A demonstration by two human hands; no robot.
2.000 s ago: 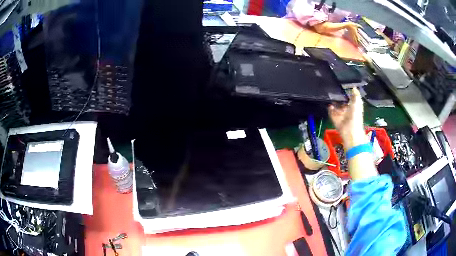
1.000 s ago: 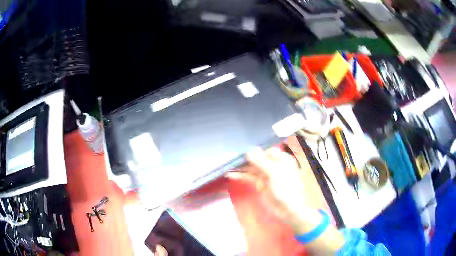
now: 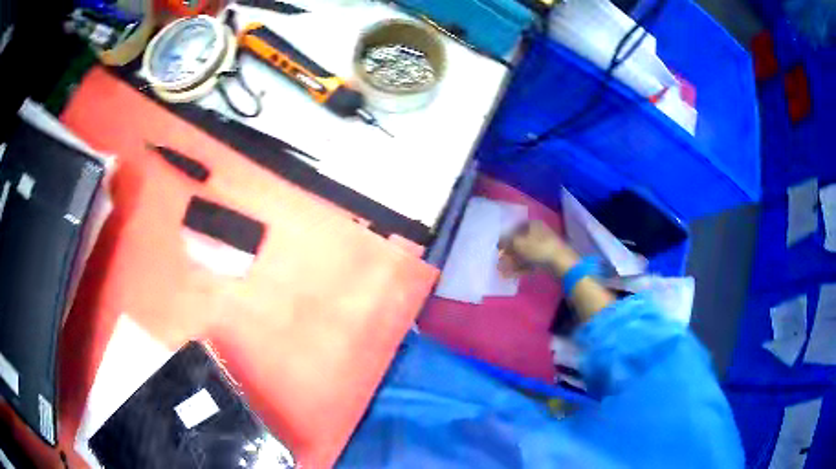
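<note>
My right hand (image 3: 534, 251), with a blue wristband, reaches into a blue bin at the right. Its fingers are bent down over white paper sheets (image 3: 477, 252) lying on a pink-red sheet (image 3: 458, 330). It is blurred, and I cannot tell whether it grips a sheet. My left hand is not in view. A black tablet (image 3: 156, 412) with a white label lies at the front left on white paper (image 3: 119, 366). A large black panel (image 3: 46, 229) with white stickers lies at the left edge.
The orange-red mat (image 3: 339, 311) holds a dark block (image 3: 225, 225) and a slim dark tool (image 3: 181, 162). On the white surface are an orange-black screwdriver (image 3: 298, 66), a tub of small metal bits (image 3: 399, 66) and a tape roll (image 3: 186, 58). Another blue bin (image 3: 715, 137) stands behind.
The view has swung right and down. My right hand has left the large panel's front edge and moved into the blue bin. The fingertip seen by the small tablet is out of view.
</note>
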